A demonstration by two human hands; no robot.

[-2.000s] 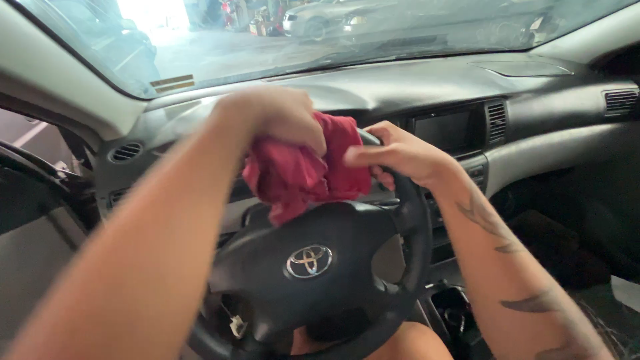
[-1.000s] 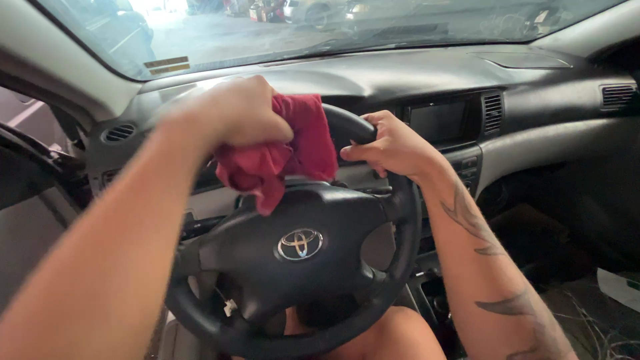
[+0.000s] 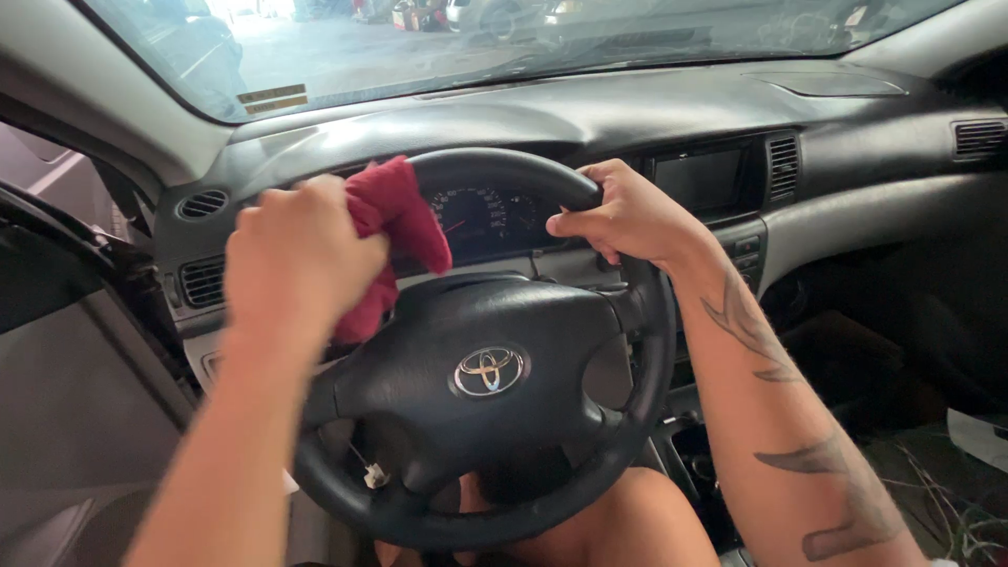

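Observation:
A black Toyota steering wheel [image 3: 504, 169] fills the middle of the view, tilted slightly. My left hand [image 3: 303, 252], a little blurred, is closed on a red cloth [image 3: 394, 209] at the wheel's upper left rim. Part of the cloth hangs past the rim before the instrument cluster [image 3: 480, 216]; the rim under the hand is hidden. At the upper right, my right hand [image 3: 622, 209] grips the rim, its thumb on the near side.
Behind the wheel stretches the dashboard [image 3: 669, 102], with a display screen [image 3: 698, 179] and air vents [image 3: 783, 168]. The driver's door [image 3: 71, 370] is at the left. My legs are beneath the wheel. Vehicles stand beyond the windshield.
My left hand has moved with the red cloth from the top of the rim leftward and down along it. My right hand stays on the upper right rim.

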